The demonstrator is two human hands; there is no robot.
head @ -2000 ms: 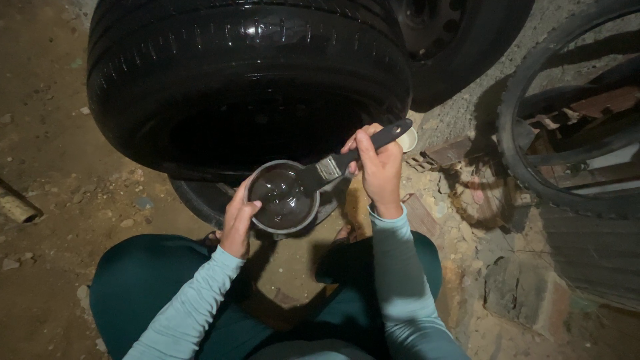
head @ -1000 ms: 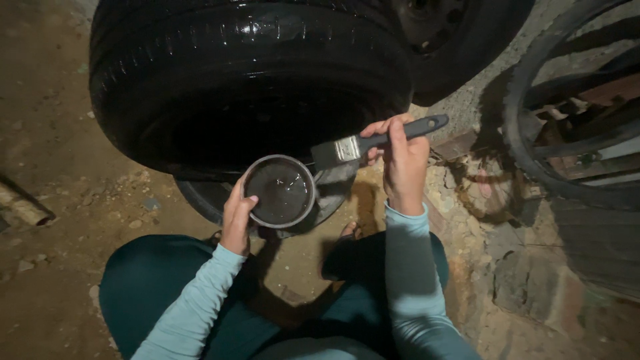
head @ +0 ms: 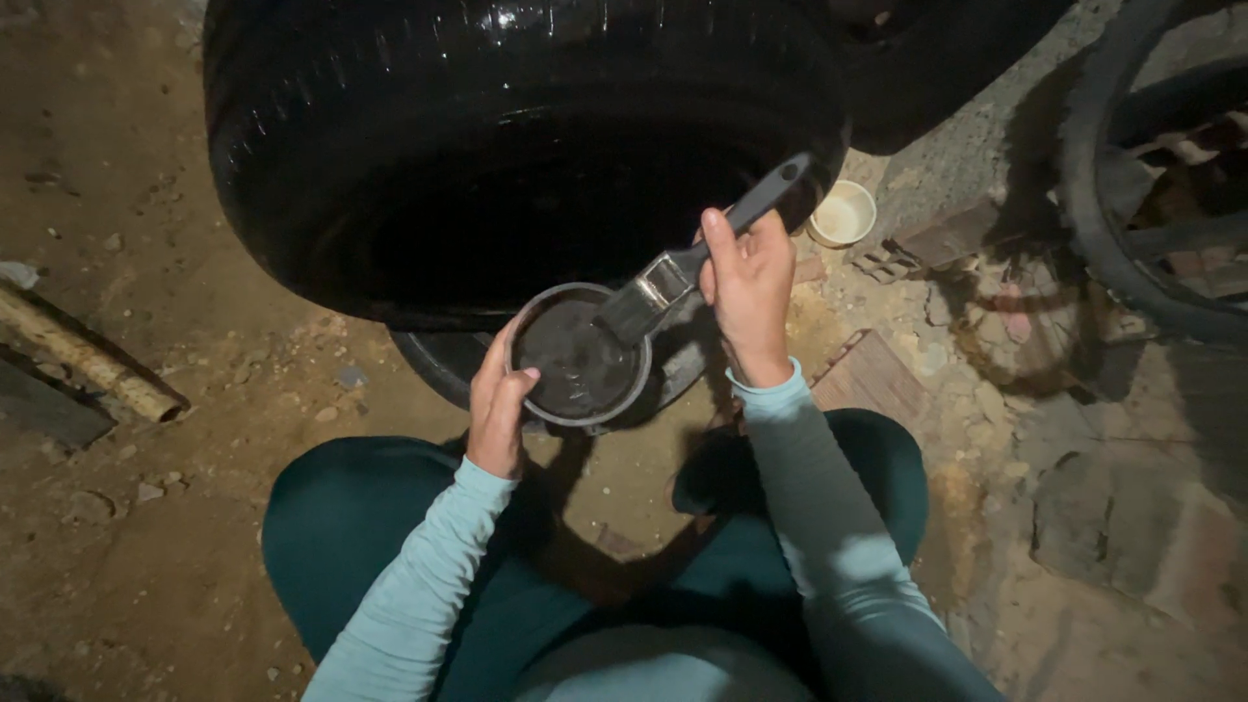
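My left hand [head: 502,395] grips a round bowl [head: 641,385] of dark liquid by its left side, thumb over the rim. In my right hand [head: 753,292] is a flat paintbrush [head: 668,281] with a dark handle and a metal ferrule. Its dark bristles reach over the bowl's right rim, with their tips at the liquid; how deep they are I cannot tell. Just beyond the bowl stands a large black car tire [head: 526,127], its tread wet and glossy at the top. The tire's inside is too dark to make out.
A second tire [head: 907,88] stands behind at the right, with a small pale cup [head: 843,214] near it. A bicycle tire [head: 1087,185] leans at the far right. Bricks [head: 868,375] and rubble lie on the right. A pipe-like pole [head: 88,351] lies on the dirt at left.
One second ago the brush was held nearly level at the bowl's right edge; now it slants down into the bowl. My left hand has kept its hold on the bowl throughout.
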